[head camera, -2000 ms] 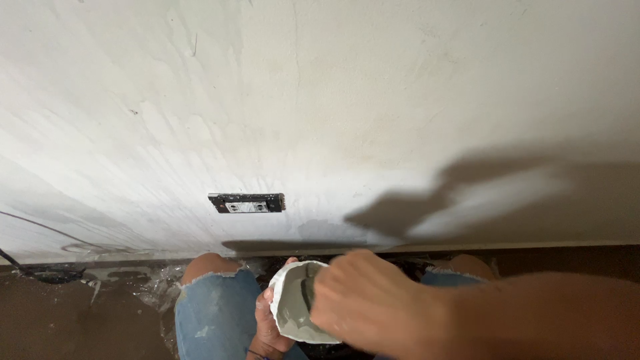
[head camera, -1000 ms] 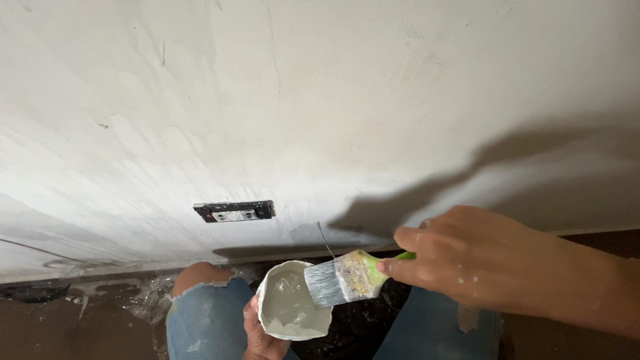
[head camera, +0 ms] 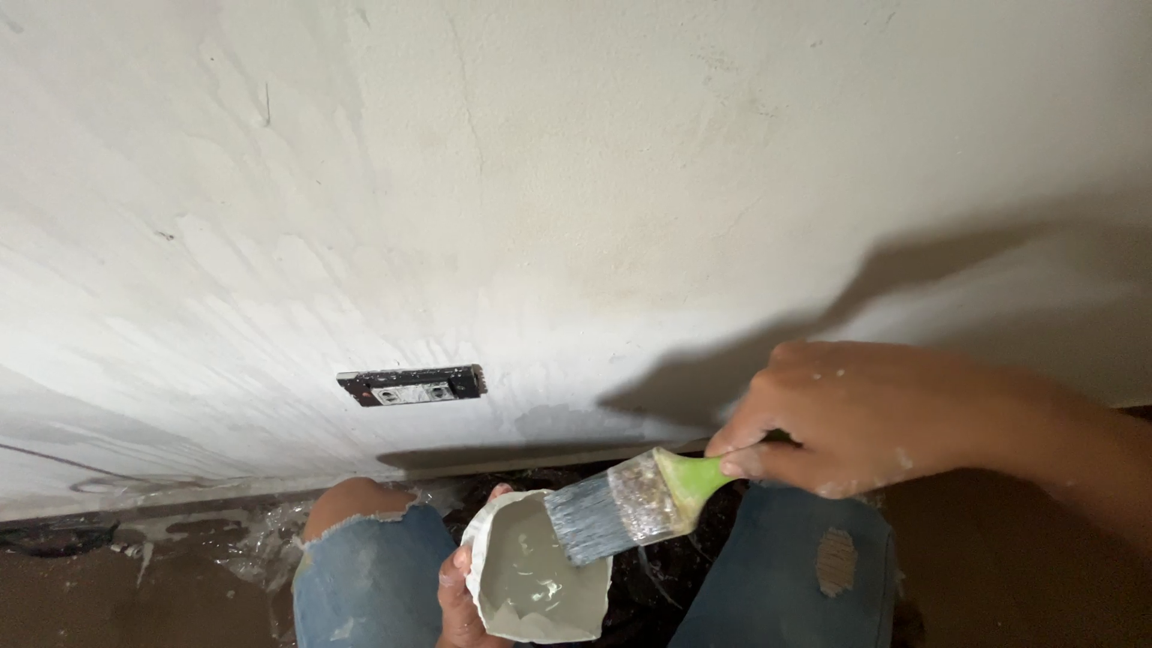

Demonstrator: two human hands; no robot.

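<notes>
My right hand (head camera: pixel 810 423) grips the green handle of a wide paintbrush (head camera: pixel 630 508), its paint-wetted bristles over the right rim of a cut white plastic container (head camera: pixel 540 571). Whether the bristle tips touch the rim cannot be told. Grayish-white paint (head camera: pixel 531 562) lies inside the container. From the left and below, my left hand (head camera: pixel 461 598) holds it, fingers around its outer wall, between my knees. In front is a pale painted wall (head camera: pixel 558 225) with drip streaks.
A black paint-spattered electrical outlet plate (head camera: pixel 412 387) sits low on the wall. Clear plastic sheeting (head camera: pixel 261 549) lies along the wall's foot at the left, on a brown floor (head camera: pixel 198 603). A thin cable (head camera: pixel 63 463) runs at the far left. My knees in torn jeans flank the container.
Two seconds ago my right hand was over the container with the brush mostly hidden. It has since moved right, and the bristles now show at the rim. My left hand still holds the container.
</notes>
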